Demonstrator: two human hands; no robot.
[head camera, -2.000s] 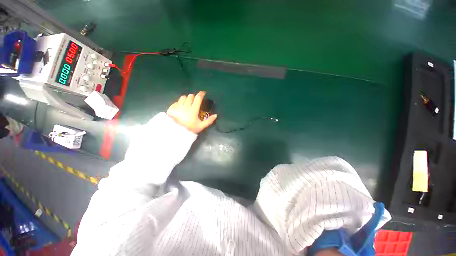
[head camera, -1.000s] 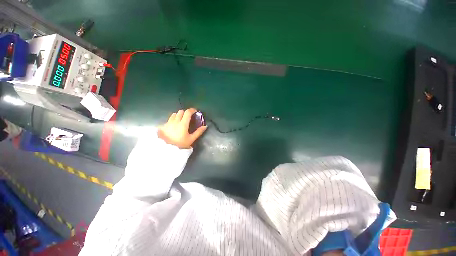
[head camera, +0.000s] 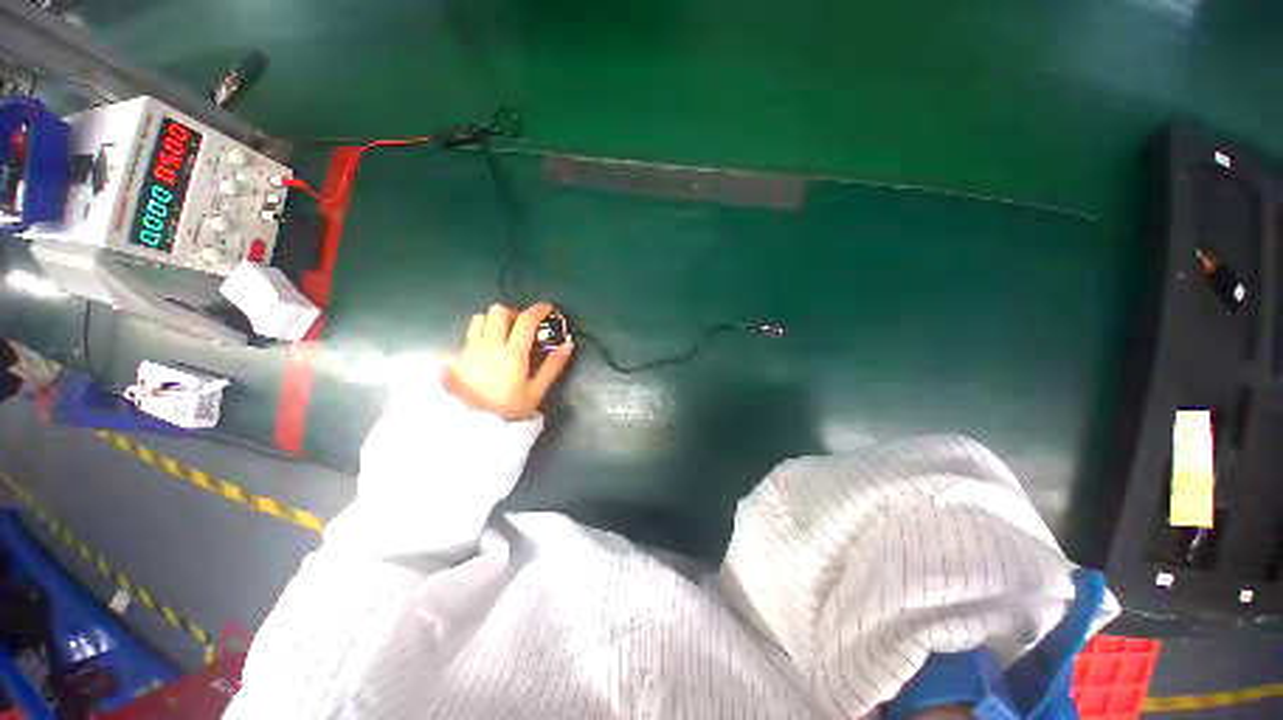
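Note:
My left hand (head camera: 500, 363) rests on the green mat left of centre. Its thumb and fingers hold a small dark smartwatch module (head camera: 552, 332) with small light marks on its face. The fingers hide part of its left side. A thin black cable (head camera: 650, 367) runs on the mat from beside the module to the right and ends in a small bright tip (head camera: 771, 331). My right arm is bent in a white striped sleeve with a blue wrist strap (head camera: 1058, 650). My right hand is cut off by the bottom edge.
A power supply (head camera: 190, 190) with lit red and green digits stands at left, its red lead (head camera: 369, 146) reaching dark clips. White boxes (head camera: 270, 300) lie near it. A black foam tray (head camera: 1147, 422) with a yellowish strip (head camera: 1192, 468) is at right, above a red bin (head camera: 1114, 675).
My left hand has moved slightly left and down with the module. The module's face showed copper colour first, then purple, now dark with light marks. My right arm has hardly moved.

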